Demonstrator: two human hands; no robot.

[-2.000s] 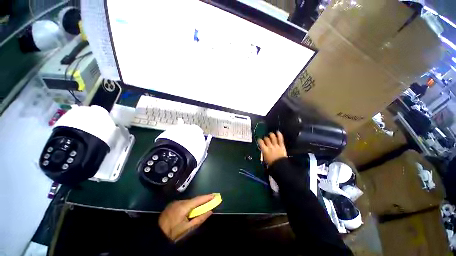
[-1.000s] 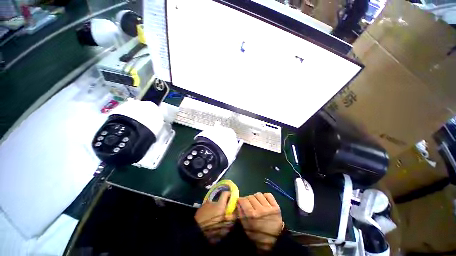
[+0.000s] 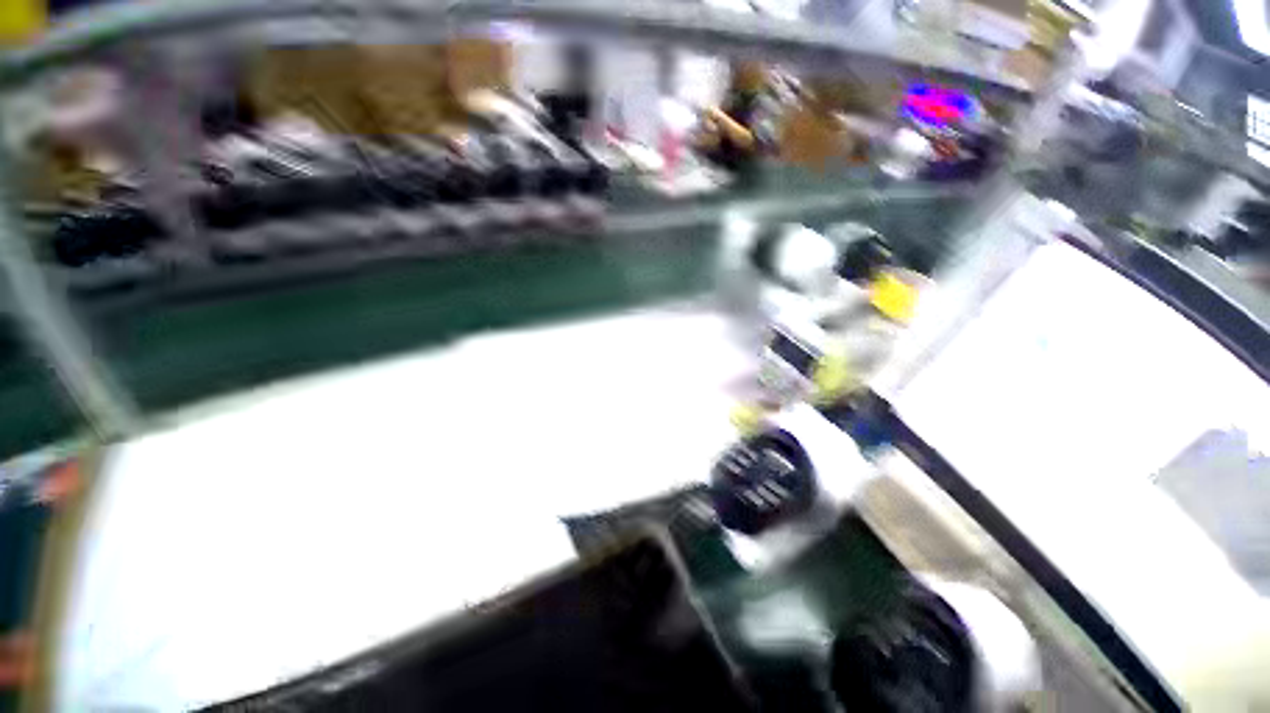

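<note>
The frame is badly blurred. Two white dome cameras with black ball faces stand on the dark green bench mat (image 3: 852, 557): one camera (image 3: 763, 481) right of centre, the other camera (image 3: 912, 655) nearer, at the bottom right. The monitor (image 3: 1100, 404) shows a bright white screen at the right. Neither of my hands is in the picture, and the yellow tape roll is not seen.
A large white foam sheet (image 3: 376, 502) lies at the left and centre. Behind it runs a green conveyor line (image 3: 418, 300) with a row of blurred dark and white items. A pale box with yellow patches (image 3: 833, 365) stands left of the monitor.
My view has swung sharply left. The cameras and monitor have shifted right in the picture, and both hands, the tape roll, mouse and black cylinder have left it.
</note>
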